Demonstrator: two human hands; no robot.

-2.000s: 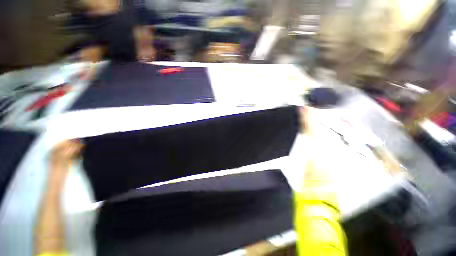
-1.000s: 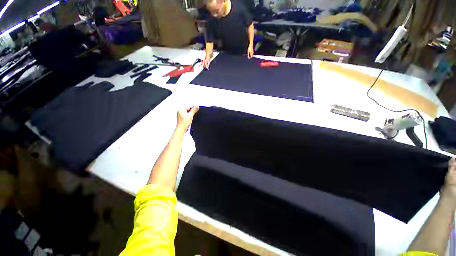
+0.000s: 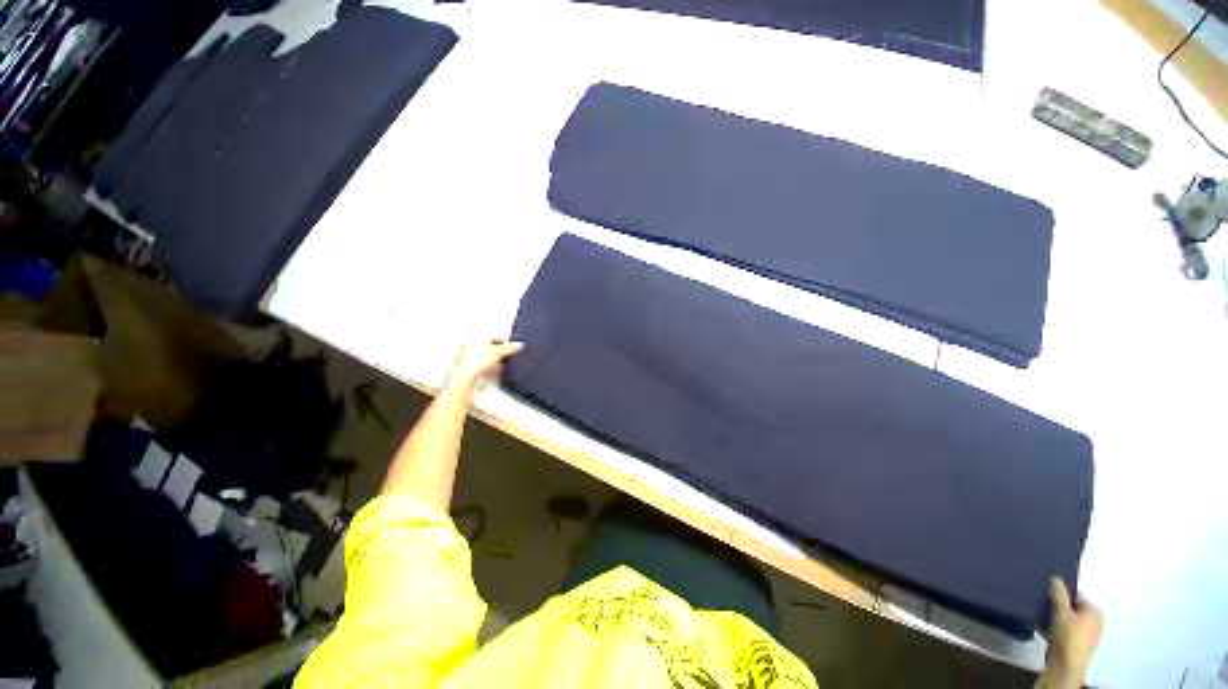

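A near stack of dark navy cut pieces (image 3: 795, 431) lies flat along the table's front edge. My left hand (image 3: 482, 361) is at its left end, fingertips touching the corner. My right hand (image 3: 1071, 630) is at its lower right corner, partly cut off by the bottom of the picture; its fingers touch the cloth end. Whether either hand grips a layer is unclear. A far stack of cut pieces (image 3: 808, 215) lies just beyond, separated by a white strip, with layered edges showing.
The white table (image 3: 404, 242) has a worn brown edge. A dark fabric pile (image 3: 269, 148) lies at the left end. A dark lay (image 3: 862, 20) is at the top. A metal bar weight (image 3: 1092, 127) and cutting machine (image 3: 1197, 218) are at right. Boxes and scraps lie below left.
The dark panel held raised between both hands now lies flat on the near stack, uncovering the far stack. Both hands are lower, at the stack's ends. The view has tilted down.
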